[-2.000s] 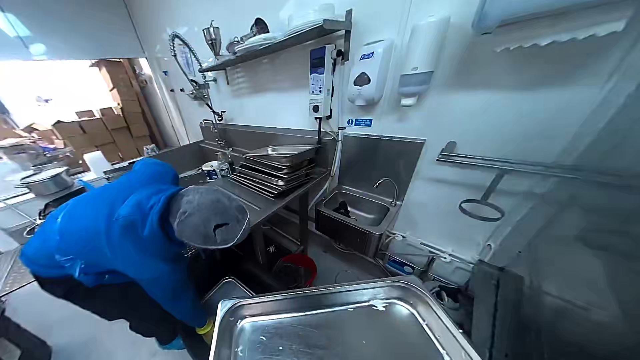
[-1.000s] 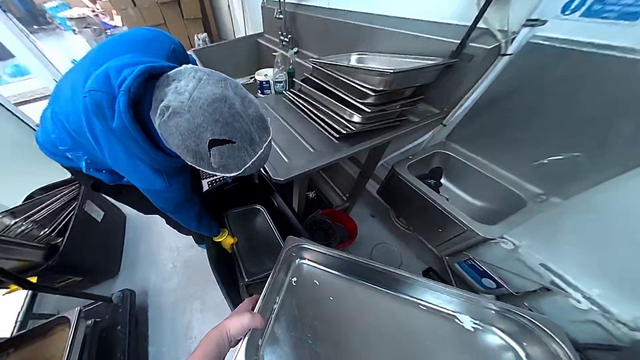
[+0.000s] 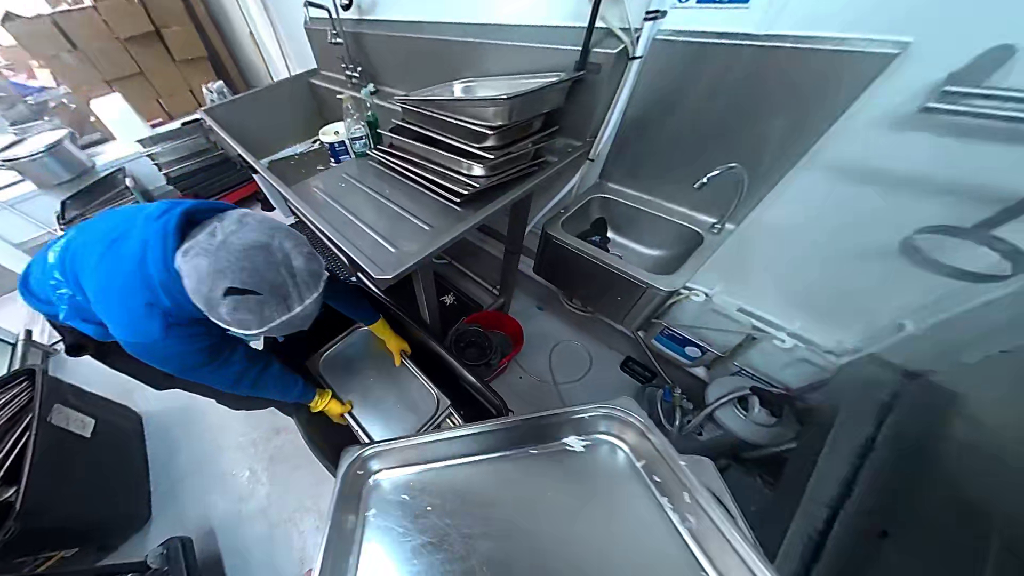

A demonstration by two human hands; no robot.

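Note:
A large rectangular stainless steel tray [image 3: 520,512] fills the bottom of the view, with white residue along its rim and inner wall. Part of another metal edge [image 3: 716,488] shows beneath its right side. Neither of my hands can be made out; the tray's near side is cut off by the frame. Beyond it, a co-worker [image 3: 160,296] in a blue top and grey hair cover bends over a long black tub [image 3: 472,384]. The co-worker's yellow-gloved hands grip a metal pan [image 3: 380,388] by its two sides, in the tub.
Stacked metal trays [image 3: 472,136] stand on the steel draining table [image 3: 384,216], near spray bottles [image 3: 356,124] and a white tub [image 3: 334,144]. A hand basin [image 3: 640,232] hangs on the wall. Below are a red bucket [image 3: 500,328], hoses and containers. A black bin [image 3: 88,464] holds trays at left.
A bare hand, seen at the tray's left edge one second ago, is out of view. The co-worker's second gloved hand now shows on the pan. The view has shifted.

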